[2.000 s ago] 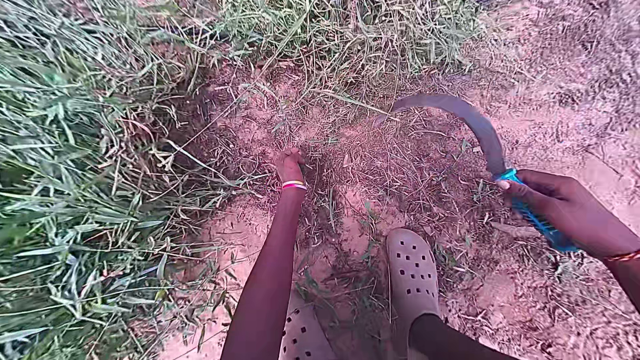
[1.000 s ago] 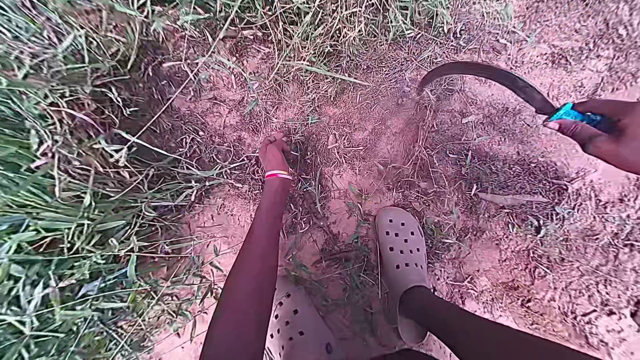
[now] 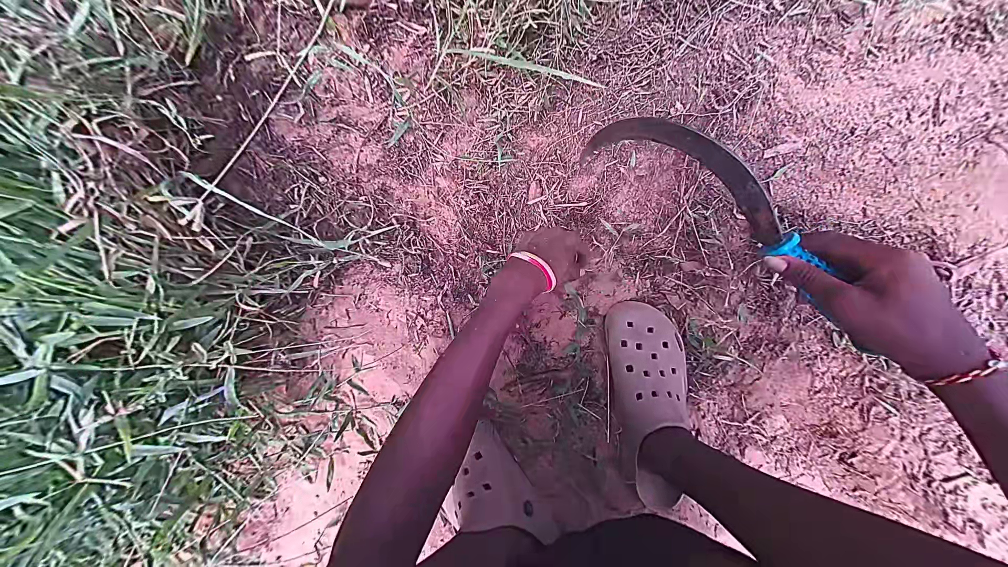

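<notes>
My right hand (image 3: 890, 303) grips the blue handle of a sickle (image 3: 728, 169) at the right. The sickle's dark curved blade arcs up and to the left over soil and dry grass bits, its tip pointing left. My left hand (image 3: 555, 256), with a pink and white band at the wrist, is low at the ground in the middle, just left of the blade's tip and below it. Its fingers are curled and mostly hidden from view, so whether they hold any grass cannot be told.
Two beige clogs (image 3: 646, 362) are on my feet at the lower middle. Long green grass (image 3: 102, 354) grows thickly along the left, and more grass (image 3: 520, 31) stands at the top. Reddish soil (image 3: 850, 118) with dry stalks lies at the right. Small weeds grow between the clogs.
My left hand has moved to the right over the ground, toward the front of the right clog. My right hand still holds the sickle. The view has shifted somewhat.
</notes>
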